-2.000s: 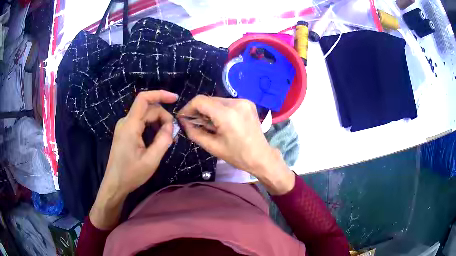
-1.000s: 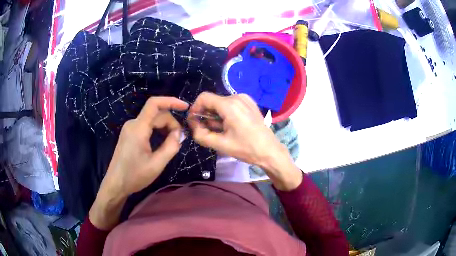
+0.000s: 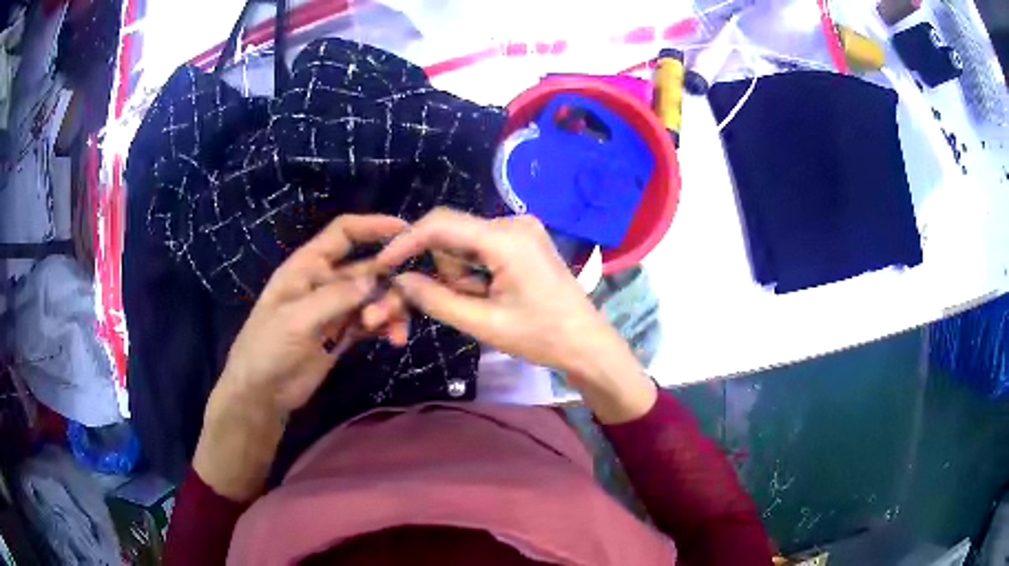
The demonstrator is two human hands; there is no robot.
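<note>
The black checked tweed garment (image 3: 354, 122) lies bunched on the white table, with narrow black straps at its top and a round white button (image 3: 456, 387) at its lower right edge. My left hand (image 3: 321, 304) is over the garment with its fingers curled around a small dark bit between the fingertips. My right hand (image 3: 498, 282) meets it from the right, thumb and index finger pinched close to the left fingertips. The fingers hide most of what is between them. No needle or thread can be made out.
A red bowl (image 3: 666, 182) with a blue plastic tool (image 3: 586, 177) stands right of the garment. A yellow spool (image 3: 669, 88) is beside it, and a grey-green cloth scrap (image 3: 633, 315) below. A folded black cloth (image 3: 824, 177) lies at the right. The table's front edge (image 3: 819, 352) curves below it.
My left hand has turned, and its fingers have closed in under the right fingertips. The pale bit seen at my left fingertips earlier no longer shows. The garment lies much as before.
</note>
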